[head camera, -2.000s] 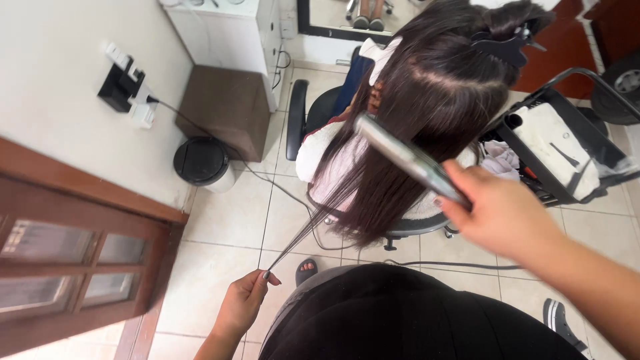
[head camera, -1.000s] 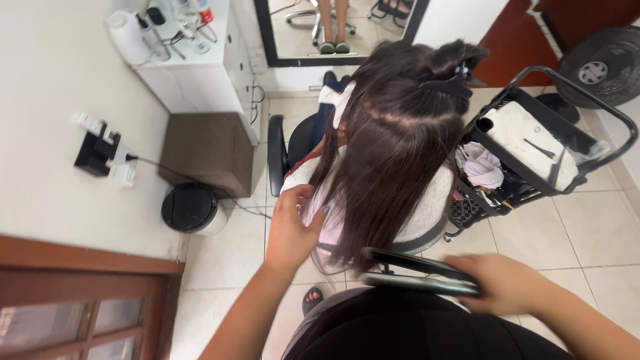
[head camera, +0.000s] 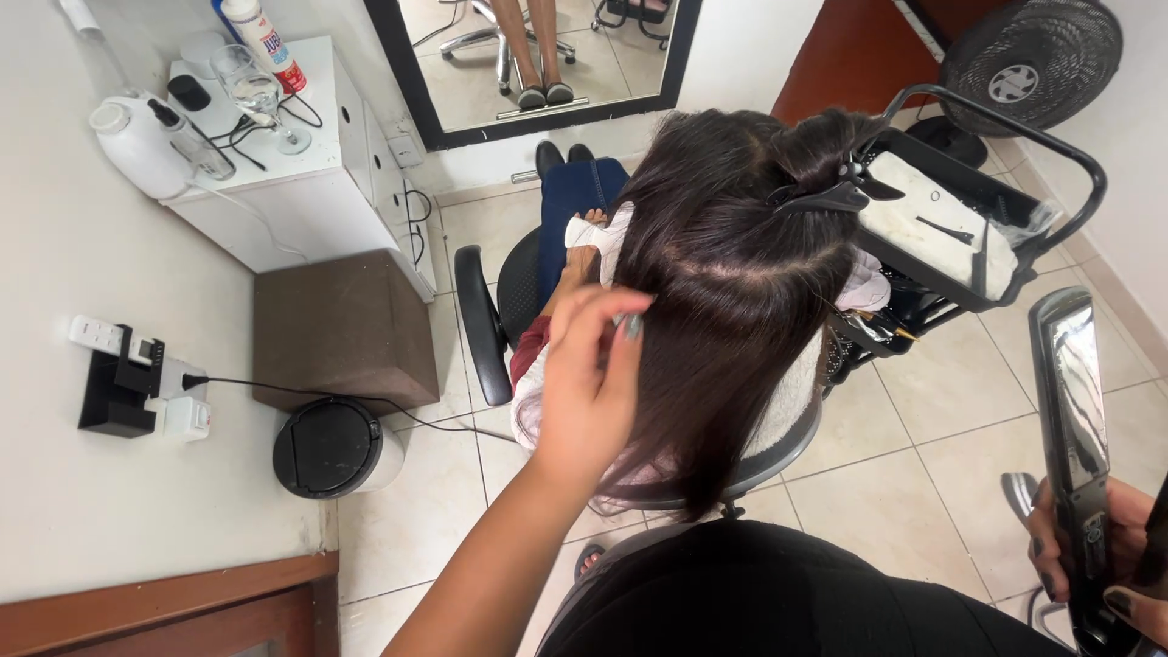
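A person with long dark hair (head camera: 730, 365) sits on a swivel chair (head camera: 484, 324), facing away. A black hair clip (head camera: 830, 193) gathers the upper section, and a parting crosses the back of the head. My left hand (head camera: 598, 365) is at the left side of the hair, its thumb and forefinger bent close together; whether strands lie between them is unclear. At the lower right, my right hand (head camera: 1086, 557) holds a flat iron (head camera: 1081, 392) by its handle, away from the hair. One shiny plate of the iron faces up, and its other arm is partly cut off by the frame edge.
A black trolley (head camera: 1022, 274) with a white cloth and hair tools stands right, near a fan (head camera: 1031, 64). Left are a white cabinet (head camera: 274, 210) bearing bottles and a glass, a brown box (head camera: 342, 328), a lidded bin (head camera: 328, 447) and a cord. A framed mirror (head camera: 547, 55) stands ahead.
My right hand has carried the flat iron away from the hair to the far right. My left hand, earlier low and pulling a strand out, is now up beside the hair.
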